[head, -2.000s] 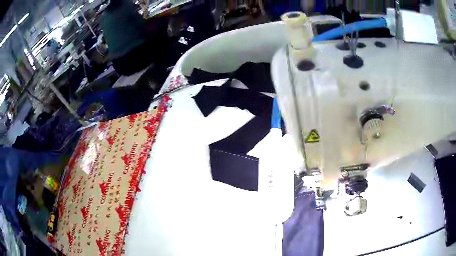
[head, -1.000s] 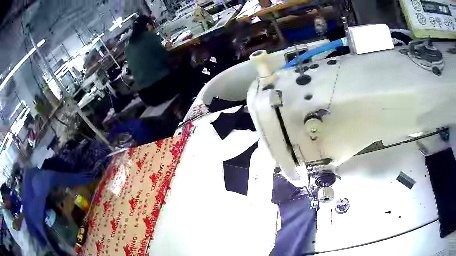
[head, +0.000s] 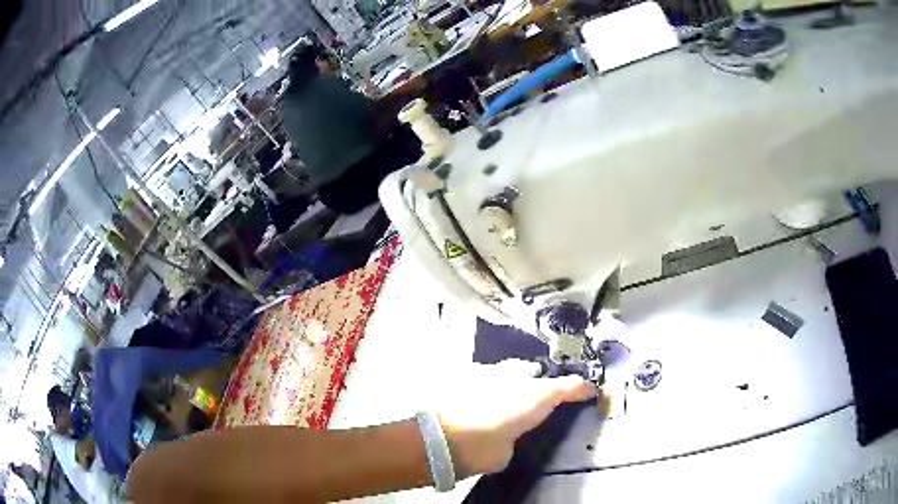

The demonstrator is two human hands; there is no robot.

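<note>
My left hand [head: 507,418], bare with a pale band at the wrist, reaches in from the lower left. Its fingertips are at the presser foot [head: 591,369] of the off-white sewing machine [head: 679,148]. A dark fabric piece [head: 527,458] lies under and below the hand, running to the needle area. The hand hides part of it, and a grip cannot be made out. Another dark piece [head: 502,340] lies just left of the foot. My right hand is not seen. Glare blurs the area right of the foot.
A black flat piece [head: 866,345] lies at the right of the white table, with a small grey rectangle [head: 783,318] nearer the needle. A red-printed cardboard board [head: 300,349] is at the left. A person in a green top [head: 330,123] sits beyond.
My left hand has come into view and reached the presser foot, over the dark fabric. The view has turned, so the machine head appears further left and tilted.
</note>
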